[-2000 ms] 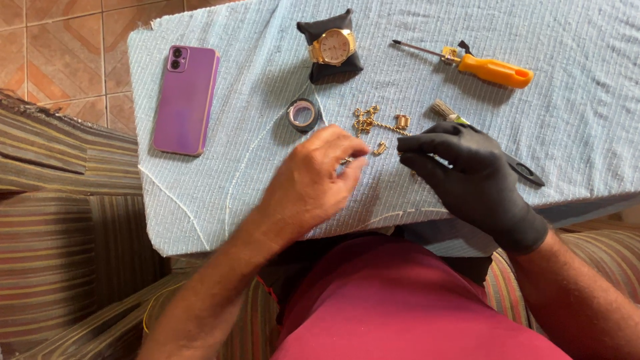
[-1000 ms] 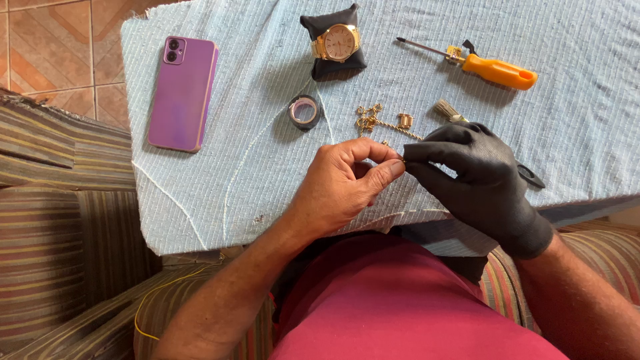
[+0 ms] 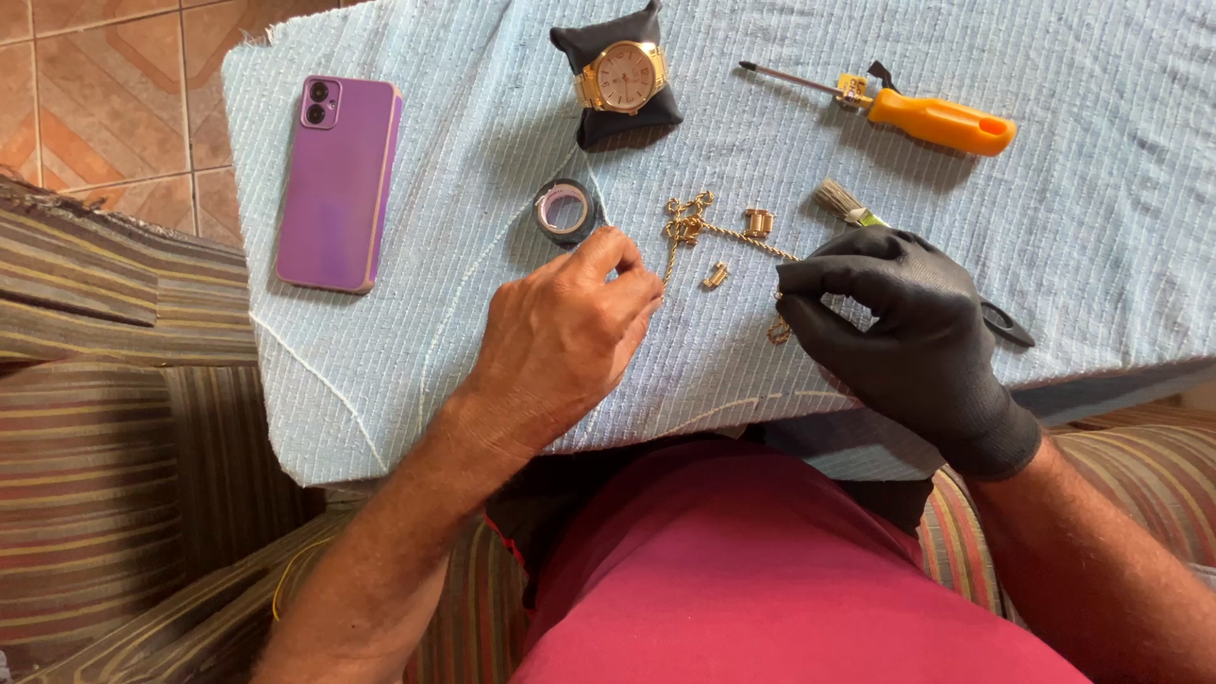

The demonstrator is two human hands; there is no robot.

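Note:
My bare left hand (image 3: pixel 570 328) rests low over the cloth, fingers bent, beside a strand of a gold-coloured rope chain (image 3: pixel 750 241); whether its fingertips grip the strand is hidden. My right hand (image 3: pixel 888 332), in a black glove, has thumb and forefinger pinched at a tiny light bit too small to name. Under that pinch lies a small piece of gold-coloured chain (image 3: pixel 779 331). Two gold-coloured watch-band links, a larger one (image 3: pixel 759 223) and a smaller one (image 3: pixel 716 275), lie between the hands. A gold-coloured wristwatch (image 3: pixel 625 78) sits around a black cushion (image 3: pixel 627 128) farther back.
A purple smartphone (image 3: pixel 337 185) lies at the left. A roll of dark tape (image 3: pixel 564 211) is just behind my left hand. At the right are a yellow-handled screwdriver (image 3: pixel 940 123) and a brush (image 3: pixel 844 202), partly under my gloved hand. Light blue cloth (image 3: pixel 456 123) covers the table.
One second ago my hands met at the fingertips; now they are apart, with the small link visible between them.

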